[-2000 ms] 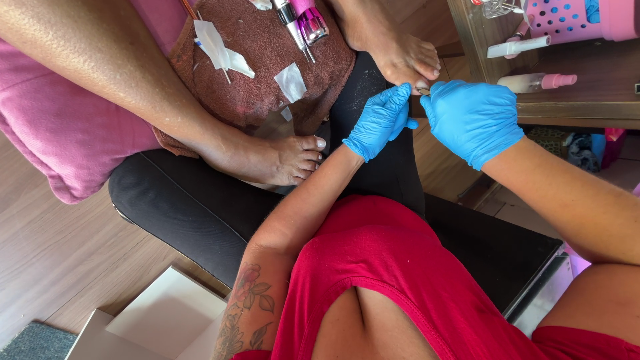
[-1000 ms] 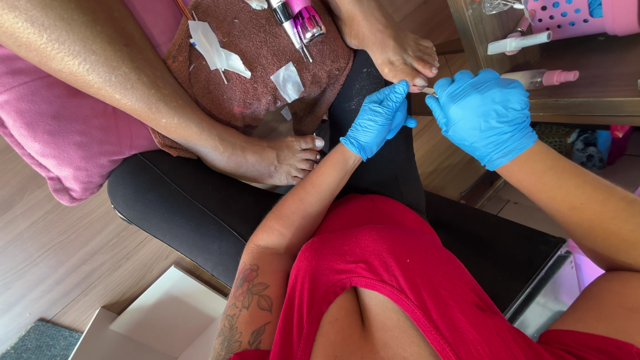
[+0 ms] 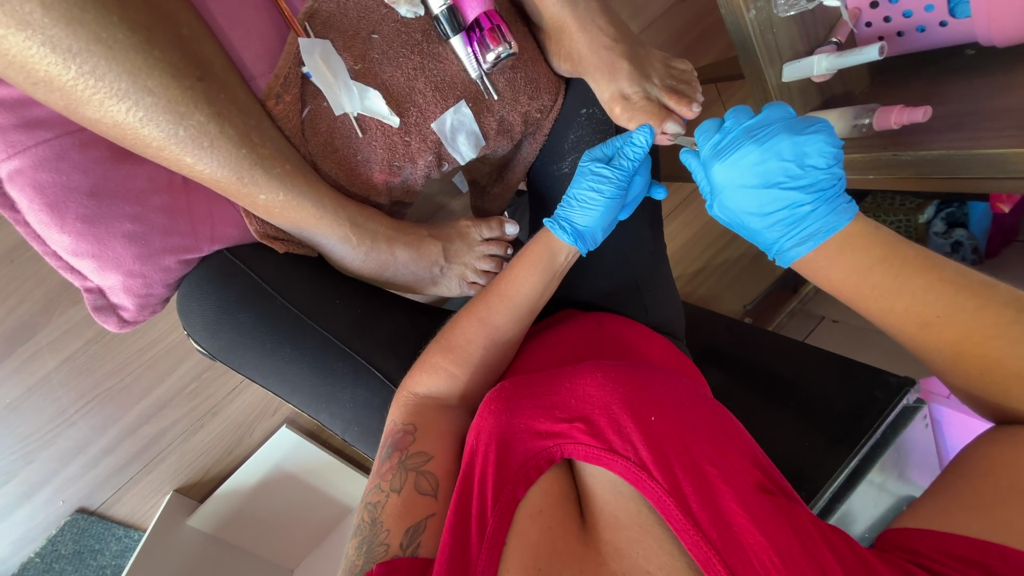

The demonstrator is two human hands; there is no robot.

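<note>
My left hand (image 3: 606,188), in a blue glove, has its fingertips on the big toe of another person's foot (image 3: 640,80) at the upper middle. Just right of that toe is my right hand (image 3: 772,180), also gloved, closed around a small metal nail tool (image 3: 684,142); its tip is at the toenail and the rest is hidden in my fist. The person's other foot (image 3: 432,252) rests to the left, near my left forearm. A brown towel (image 3: 352,160) lies between the two legs, with white paper pieces (image 3: 459,133) and a nail drill handpiece (image 3: 460,44) on it.
At the upper right, a wooden shelf (image 3: 920,164) holds a pink perforated basket (image 3: 912,28), a white capped tube (image 3: 834,62) and a bottle with a pink cap (image 3: 902,118). A pink cushion (image 3: 120,232) lies at the left. Below it stands an open white drawer or box (image 3: 272,496).
My right hand has shifted slightly at the toe and turned, with the metal tool still in it. My left hand has stayed at the big toe.
</note>
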